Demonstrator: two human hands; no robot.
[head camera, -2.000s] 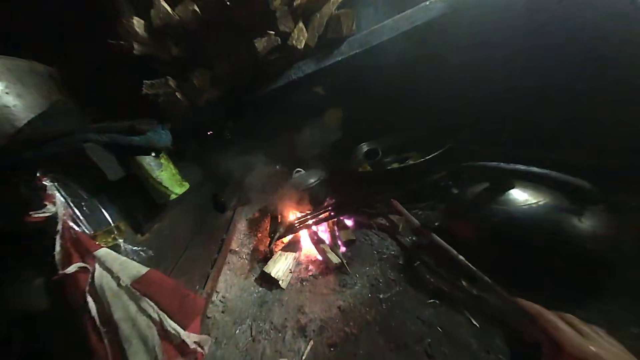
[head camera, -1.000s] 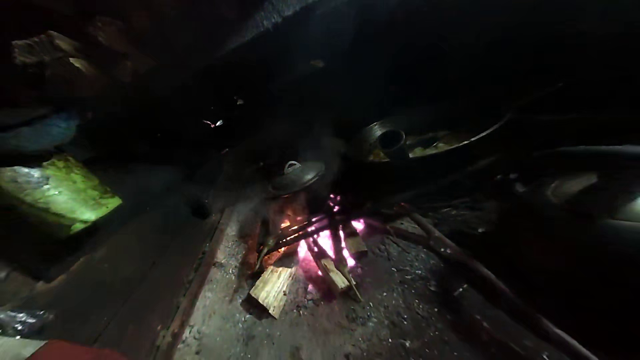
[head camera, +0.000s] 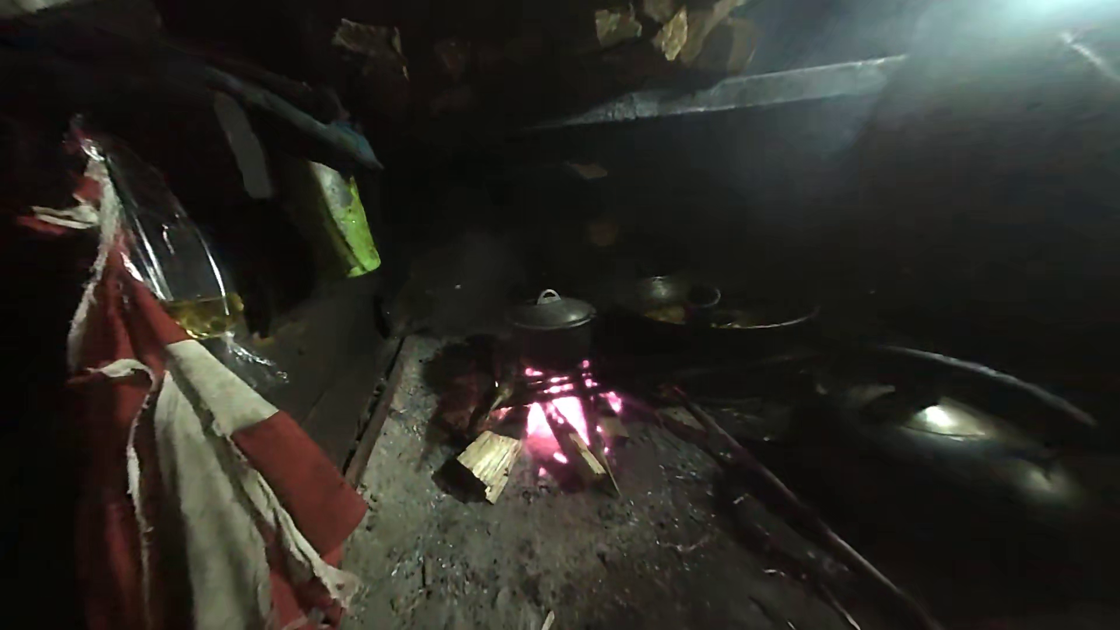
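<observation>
Neither my left hand nor my right hand shows in the head view. A wood fire (head camera: 560, 420) glows pink at the middle, with a lidded metal pot (head camera: 553, 313) over its back side. A split piece of firewood (head camera: 492, 464) lies at the fire's left front, and a narrower piece (head camera: 584, 457) points out of its front. One long stick (head camera: 787, 499) runs from the fire's right side to the lower right. Behind it on the right is a wide pan (head camera: 761, 322) with a smaller metal vessel (head camera: 704, 297) in it.
A red and white cloth (head camera: 297, 464) hangs at the left, beside a clear plastic bag with yellow liquid (head camera: 206, 315). A green object (head camera: 354, 223) is behind them. Firewood (head camera: 674, 35) is stacked above a pale beam (head camera: 752, 90). A large shiny metal vessel (head camera: 954, 420) stands at right.
A hand at the lower right two seconds ago is out of view now. The view has shifted, bringing the red and white cloth back in at the left.
</observation>
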